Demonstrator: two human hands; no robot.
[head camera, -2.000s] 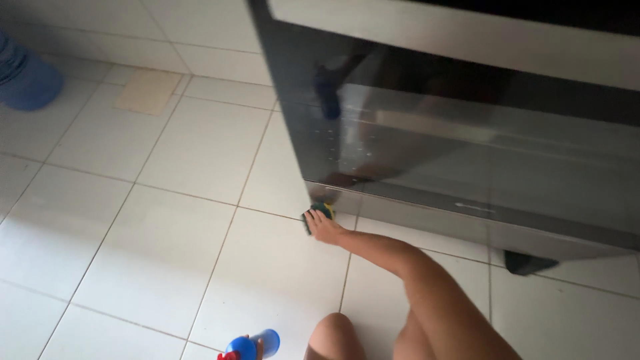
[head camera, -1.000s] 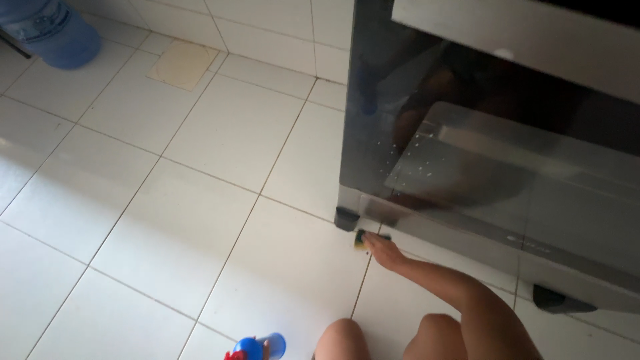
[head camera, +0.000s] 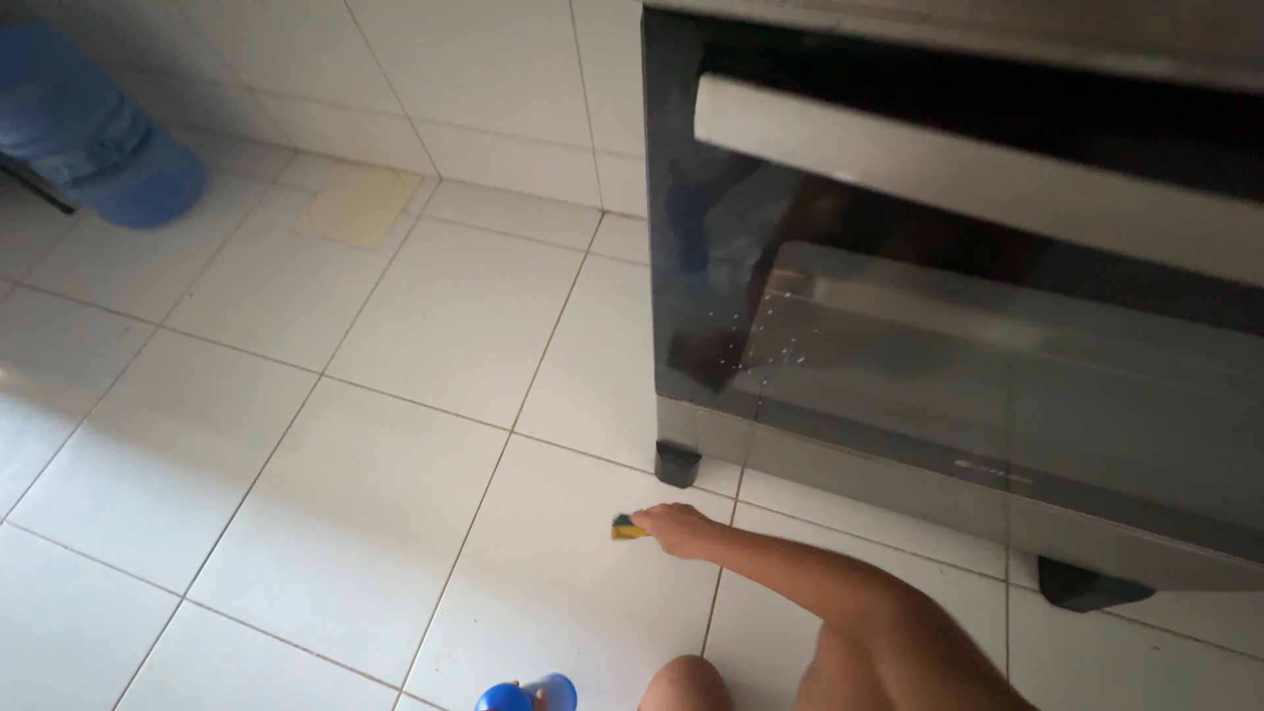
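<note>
My right hand (head camera: 676, 529) grips a green and yellow scrubbing sponge (head camera: 627, 527) just above or on the white floor tiles, in front of the left foot of the stove. At the bottom edge, fingers of my left hand (head camera: 539, 700) show around a blue plastic bottle (head camera: 505, 697), mostly cut off by the frame. The stove's dark glass oven door (head camera: 889, 375) has small whitish drops or specks at its lower left, with a metal handle (head camera: 938, 158) above them.
Black stove feet (head camera: 677, 464) stand on the tiled floor (head camera: 415, 474). A large blue water jug (head camera: 109, 138) is at the upper left near the tiled wall (head camera: 504, 89). A beige square (head camera: 358, 204) lies on the floor by the wall. My bent knee (head camera: 686, 683) shows at the bottom.
The hand with the sponge was at the stove's lower left corner two seconds ago; now it is on the floor side, away from the stove foot. The view has shifted.
</note>
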